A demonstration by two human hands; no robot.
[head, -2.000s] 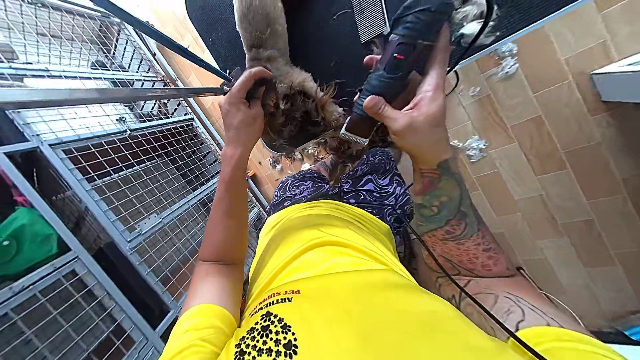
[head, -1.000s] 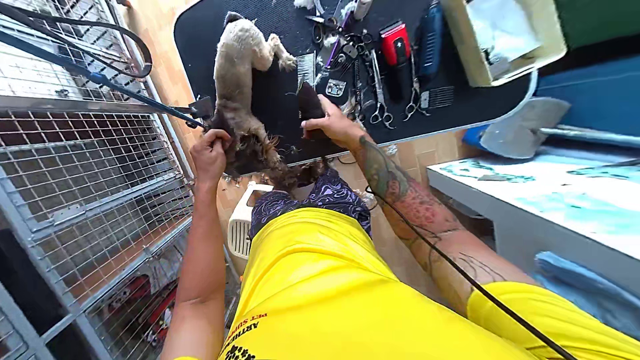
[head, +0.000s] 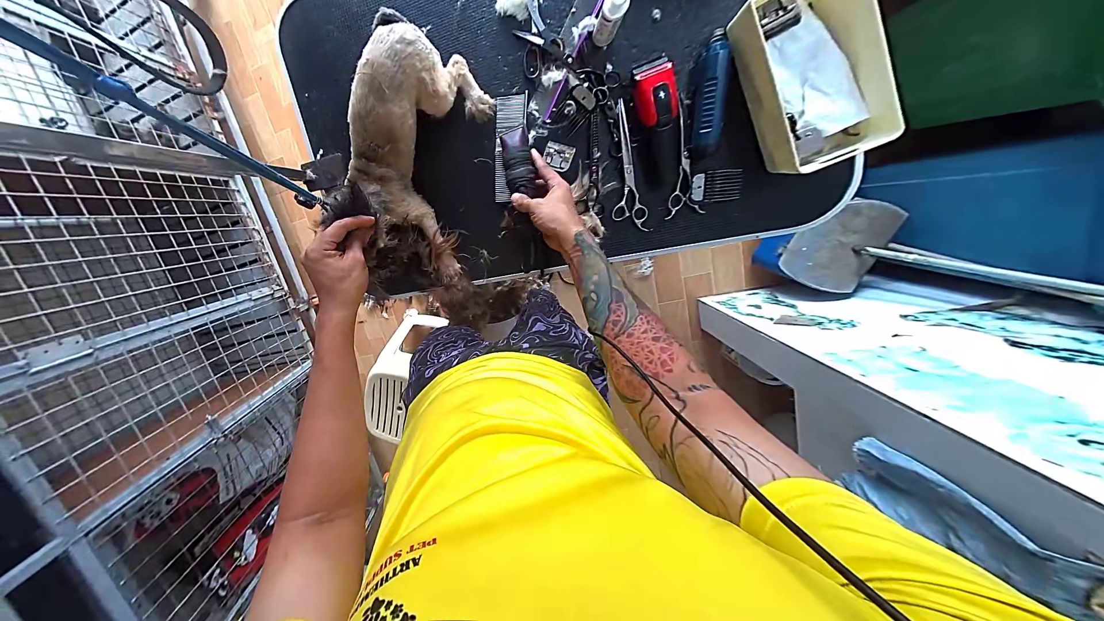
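A dog (head: 384,112) with a closely clipped tan body and shaggy brown fur about its head and front legs is on the black grooming table (head: 466,228), near its left end. My left hand (head: 341,263) pinches dark fur or an ear at the dog's head, beside the blue leash's clasp. Corded black electric clippers (head: 517,162) are in my right hand (head: 550,203), over the table to the right of the dog, apart from its fur. Under and beside the clippers lies a metal comb (head: 511,112). The dog's face is hidden by fur.
Scissors (head: 627,164), red clippers (head: 657,95), a blue clipper (head: 711,90) and a small comb (head: 721,185) lie on the table's right half, beside a cream bin (head: 755,95). Wire cages (head: 129,259) stand at left; a white bench (head: 906,371) is at right. The clipper cord crosses my right arm.
My right hand, with the clippers, has moved away from the dog's shaggy fur, out over the table. My left hand stays at the dog's head. The view has shifted to show more of the table.
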